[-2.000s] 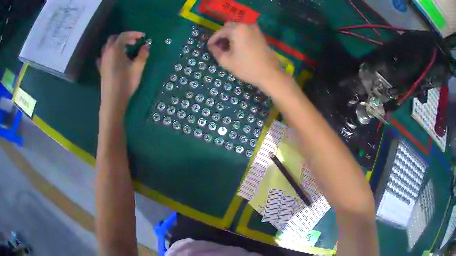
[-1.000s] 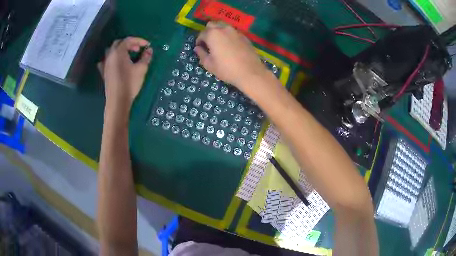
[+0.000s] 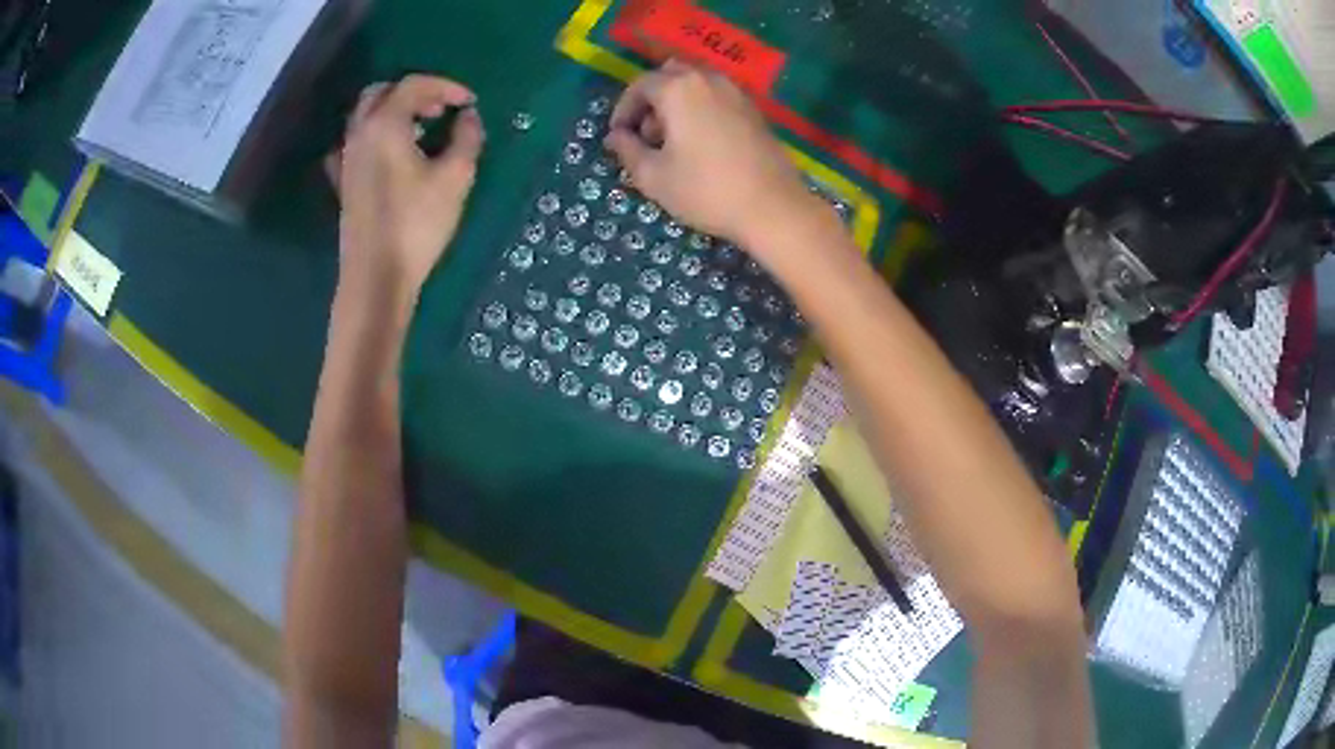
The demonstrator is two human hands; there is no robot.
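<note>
The clear parts tray [image 3: 491, 392] lies on the green mat with rows of small round silvery components. One loose round component [image 3: 523, 122] lies left of its top corner. My left hand [image 3: 403, 176] is left of the tray, thumb and forefinger pinched on what looks like a small round component, mostly hidden. My right hand [image 3: 703, 147] is over the tray's upper edge with fingers curled down at the components; its fingertips are partly hidden, so I cannot tell if it holds one.
A white-topped box [image 3: 205, 88] is at far left. A black fixture [image 3: 1083, 315] with red wires stands right. Label sheets [image 3: 776, 483], yellow paper [image 3: 798, 563] and a thin black stick [image 3: 861, 542] lie front centre. A blister tray [image 3: 1157, 629] lies far right. A red label [image 3: 703, 41] is at the back.
My left thumb and forefinger have closed together from a wider gap. My right hand stays at the tray's upper edge, with its fingers slightly shifted. The whole view has shifted a little.
</note>
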